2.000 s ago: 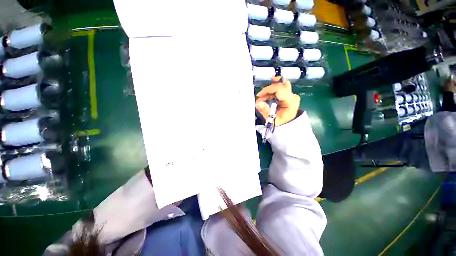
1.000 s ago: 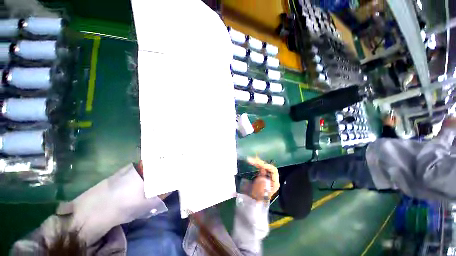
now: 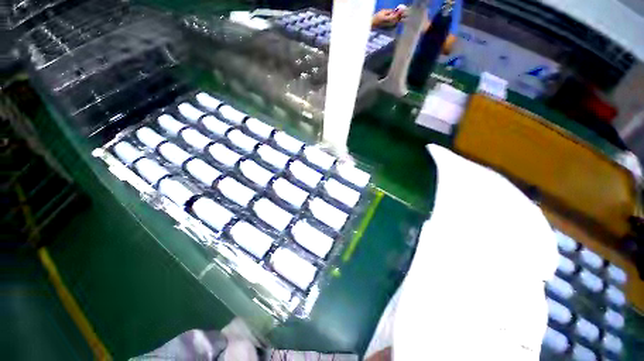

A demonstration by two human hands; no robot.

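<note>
Large white record sheets point(image 3: 473, 268) stand out at the right of centre, their top edge curving over. Their print is washed out. A small piece of my left hand point(image 3: 380, 354) shows at the bottom edge, against the sheets' lower left side; it holds them, and most of it is hidden. My right hand is out of the picture. A clear blister tray point(image 3: 303, 303) with rows of white cylindrical units lies on the green bench to the left of the sheets.
Stacked clear trays point(image 3: 106, 56) stand at the upper left. A white post point(image 3: 346, 77) rises behind the tray. An orange-yellow board point(image 3: 544, 155) and more white units point(image 3: 586, 282) are at right. A person in blue point(image 3: 452, 28) is beyond.
The view has swung left, bringing the whole left tray into sight and moving the sheets rightward. My right hand, which had moved down from beside the sheets, has left the picture.
</note>
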